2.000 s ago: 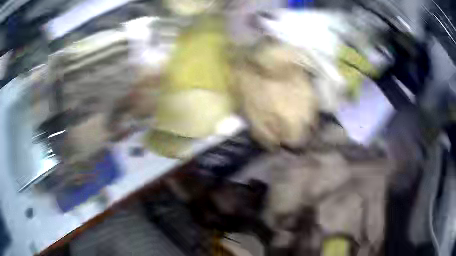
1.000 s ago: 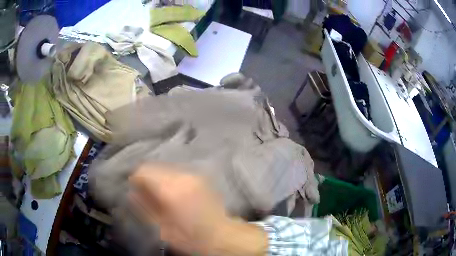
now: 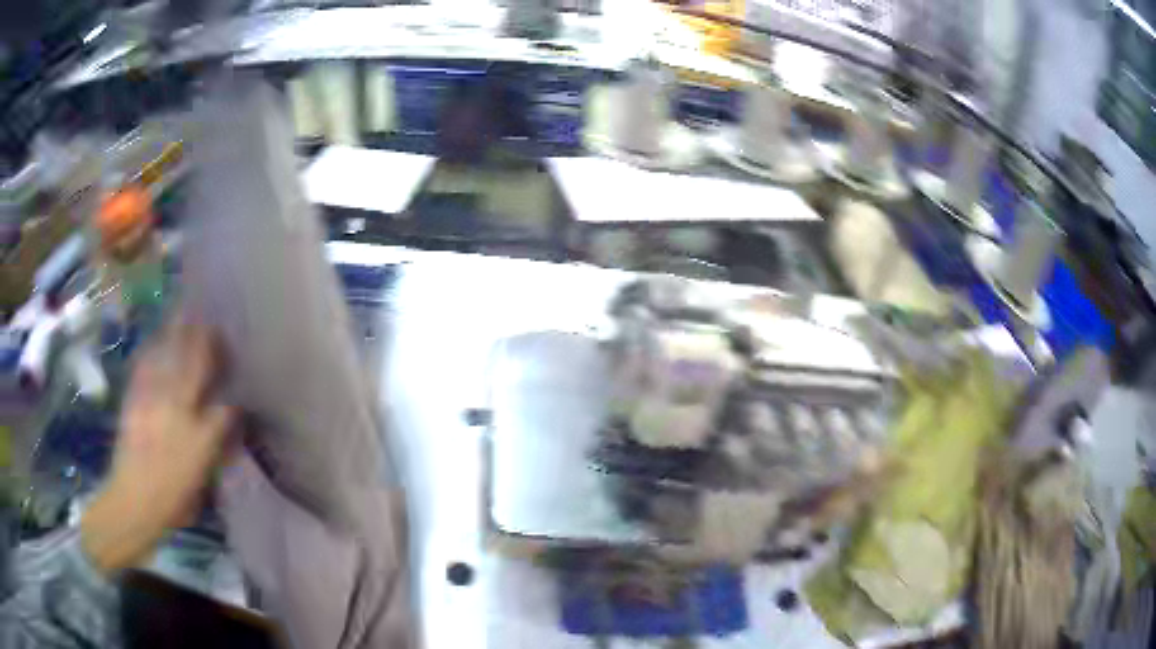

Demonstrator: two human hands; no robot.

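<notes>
The picture is blurred. A long grey-taupe cloth panel (image 3: 285,317) runs from the upper left down to the bottom edge, left of the machine. My left hand (image 3: 171,437) is at its left edge, fingers against the cloth; blur hides whether they grip it. My right hand is not in view. The overlock machine (image 3: 685,380) stands right of centre, with its pale cloth plate (image 3: 552,437) to the left of the head. No cloth is seen under the needle area, which is dark and blurred.
Olive-green pieces (image 3: 932,469) hang right of the machine, with beige-khaki pieces (image 3: 1033,545) beyond. A blue patch (image 3: 653,602) lies below the machine. Thread cones (image 3: 628,121) stand behind. An orange-topped jar (image 3: 127,222) and clutter are at far left.
The view has swung from the aisle and side tables to the machine. The grey cloth, earlier bunched in front with my right hand over it, now stretches lengthwise at left. My left hand has appeared.
</notes>
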